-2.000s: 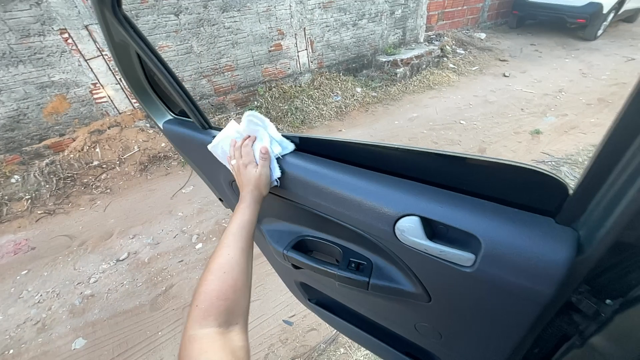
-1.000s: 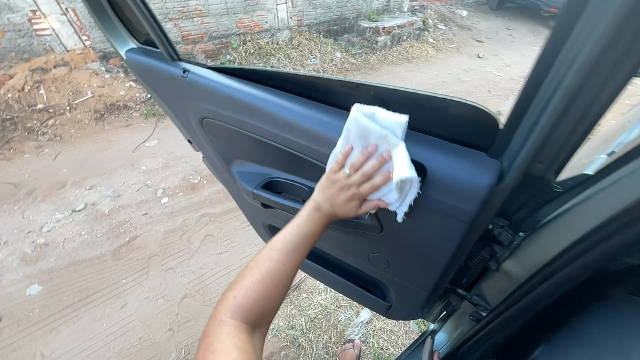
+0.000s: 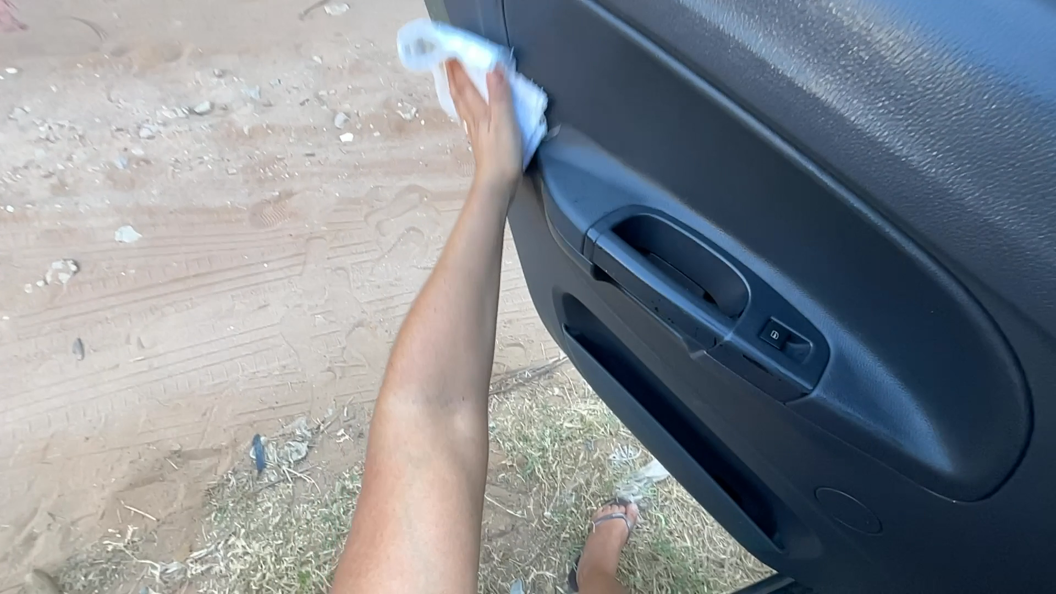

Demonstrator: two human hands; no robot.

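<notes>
My left hand holds a white cloth against the far edge of a car door's dark inner panel. The fingers point up and the thumb lies on the right, over the cloth. Part of the cloth sticks out past the door edge, above the dirt. Just below and right of the hand runs the armrest, with a pull handle and a window switch. My right hand is out of view.
A long door pocket lies low on the panel. Under the door are dry grass and a foot in a sandal. Sandy ground with small stones spreads at the left.
My left hand and the cloth have gone from the upper part of the door panel, below the window, to its far edge beside the armrest. The view has moved closer and tilted down.
</notes>
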